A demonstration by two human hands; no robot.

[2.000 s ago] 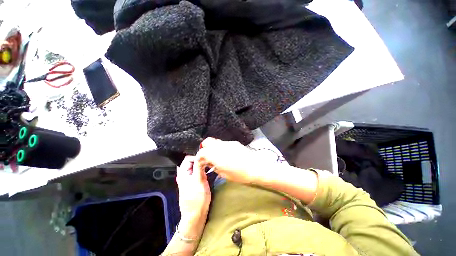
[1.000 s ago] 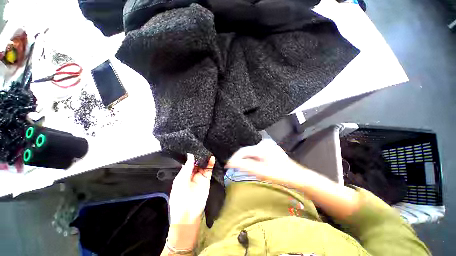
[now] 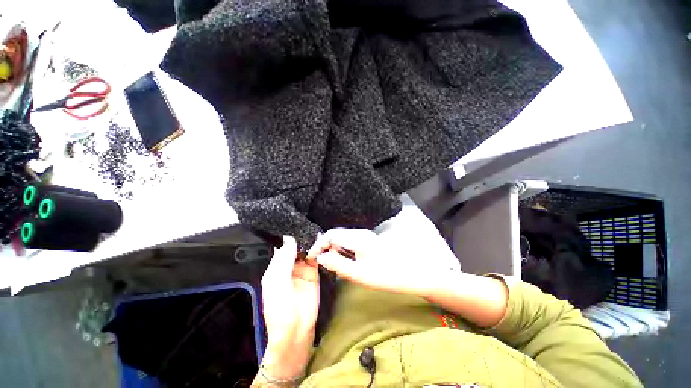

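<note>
A dark flecked coat [image 3: 280, 114] lies across the white table and hangs over its front edge toward my lap. My left hand [image 3: 292, 292] is below the table edge, its fingers pinching the coat's lower edge. My right hand [image 3: 360, 260] is just to the right, with thumb and forefinger pinched together at the same spot, close to the left fingertips. A needle or thread is too small to make out between the fingers. Part of the coat's edge is hidden behind both hands.
On the white table [image 3: 189, 182] are red-handled scissors [image 3: 87, 98], a smartphone [image 3: 154, 112], scattered dark specks [image 3: 117, 159], black thread cones [image 3: 76, 218] and a shiny black heap [image 3: 17, 151]. Below are a blue-rimmed bin [image 3: 260, 318] at left and a black crate [image 3: 633, 258] at right.
My right hand was apart from the left, blurred, a second ago; it has come back to the left fingertips. The dark cloth below my left hand is now mostly covered. The view has shifted slightly.
</note>
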